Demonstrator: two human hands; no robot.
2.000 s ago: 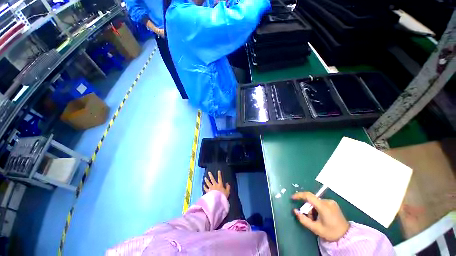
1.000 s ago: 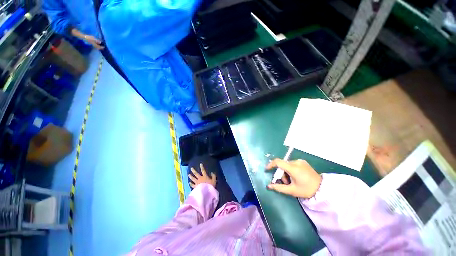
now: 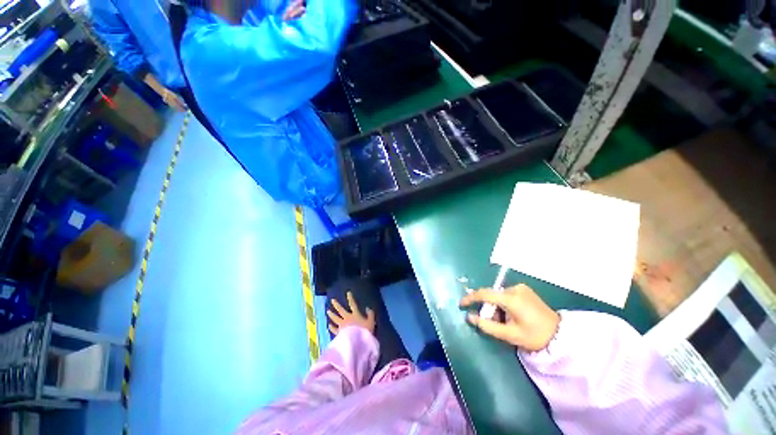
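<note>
My right hand [image 3: 517, 316] is bare and holds a white pen [image 3: 500, 280] between thumb and fingers over the green bench top [image 3: 451, 246]. A white sheet [image 3: 568, 242], looking blank from glare, lies just beyond the hand. A black foam tray [image 3: 451, 180] with several glossy black smartphones [image 3: 466, 132] in its pockets lies across the bench further ahead. My left hand [image 3: 350, 315] is bare, with fingers spread, and rests on my dark-clothed thigh, holding nothing. Tiny white scraps [image 3: 464, 280] lie near the right fingertips.
A worn metal post [image 3: 608, 89] rises at the right. Beside it are a brown board [image 3: 689, 204] and a printed page with dark rectangles [image 3: 723, 340]. Black trays [image 3: 359, 255] sit below the bench edge by my knee. A person in a blue smock [image 3: 255, 85] is ahead; another stands behind.
Since two seconds ago the view has turned right, bringing the printed page in. The right hand still holds the pen beside the sheet. The left hand stays on the thigh.
</note>
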